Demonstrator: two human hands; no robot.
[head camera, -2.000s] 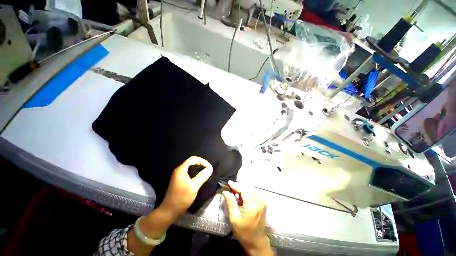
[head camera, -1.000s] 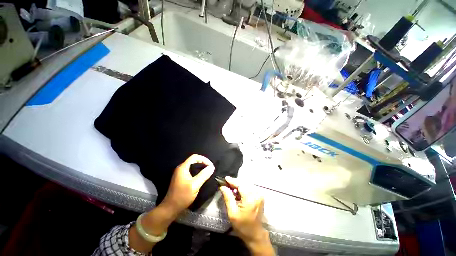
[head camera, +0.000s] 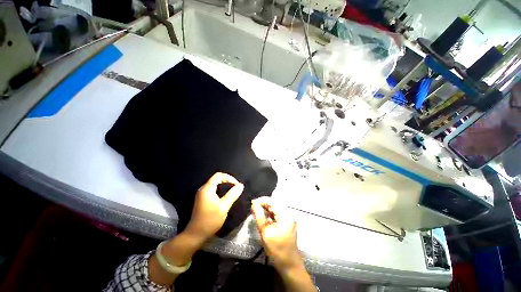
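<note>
A large black fabric piece (head camera: 183, 125) lies flat on the white table, left of the white sewing machine head, and reaches to the front edge. My left hand (head camera: 212, 206) pinches the fabric near its front right part with thumb and finger. My right hand (head camera: 275, 228) is just to the right, by the fabric's edge. Its fingers are closed around a small dark tool (head camera: 268, 213), perhaps thread snips, mostly hidden by the fingers. The gap between the two hands is small.
The JACK machine (head camera: 365, 188) stands at the right, with a thin rod in front of it. A phone (head camera: 490, 128) is at the far right. A clear plastic bag (head camera: 360, 57) is behind the head. Blue tape (head camera: 77, 82) is on the left.
The pointed tip of the tool, seen before at the fabric between my hands, no longer shows clearly. My right hand's fingers have drawn in around it. My left hand has barely moved.
</note>
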